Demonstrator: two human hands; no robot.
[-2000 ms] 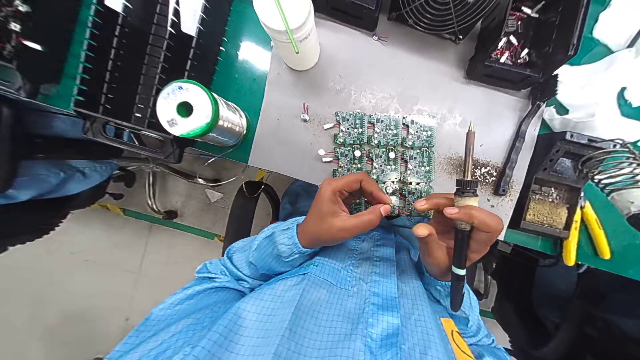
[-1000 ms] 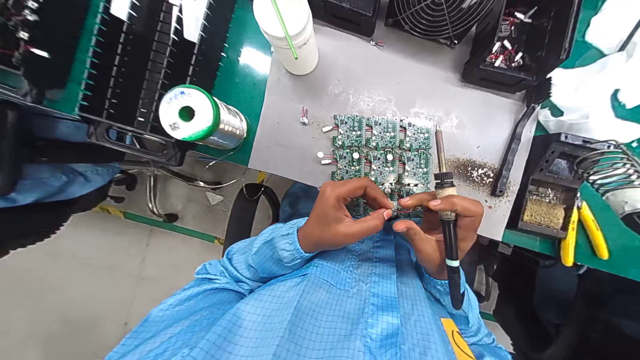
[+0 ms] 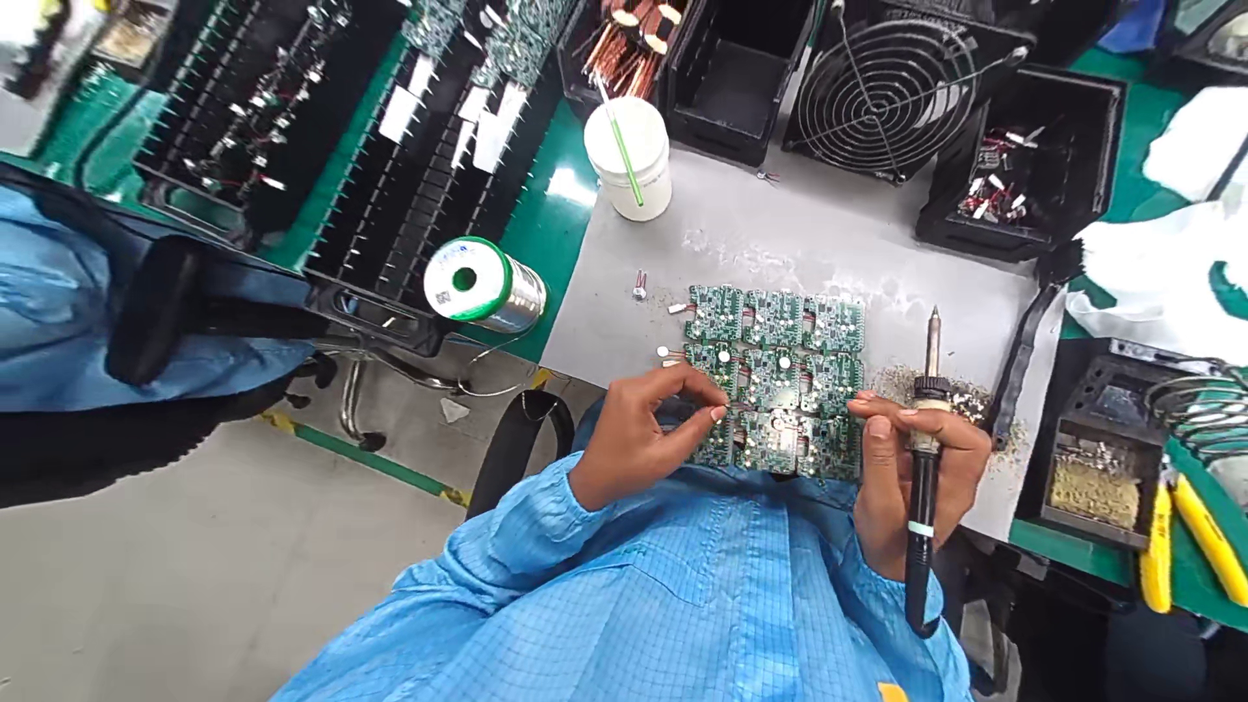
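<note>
A panel of green circuit boards (image 3: pixel 775 375) lies on the grey mat in front of me, with small white connectors at its left side. My left hand (image 3: pixel 648 434) is at the panel's lower left, thumb and forefinger nearly together over a board; whether a small part is between them cannot be told. In my right hand (image 3: pixel 921 468), at the panel's right edge, is a soldering iron (image 3: pixel 927 487) with its metal tip pointing up, away from me. A small wired component (image 3: pixel 640 285) lies on the mat left of the panel.
A solder wire reel (image 3: pixel 485 285) and a white bottle (image 3: pixel 629 161) stand at the left. Behind are a fan (image 3: pixel 876 102) and a black bin of wired parts (image 3: pixel 1019 166). At right are a brush (image 3: pixel 1024 351), a sponge tray (image 3: pixel 1097 487) and yellow-handled pliers (image 3: pixel 1185 541).
My left hand has moved left, from the middle of the lower boards to their left end. My hands are farther apart. The soldering iron remains in my right hand.
</note>
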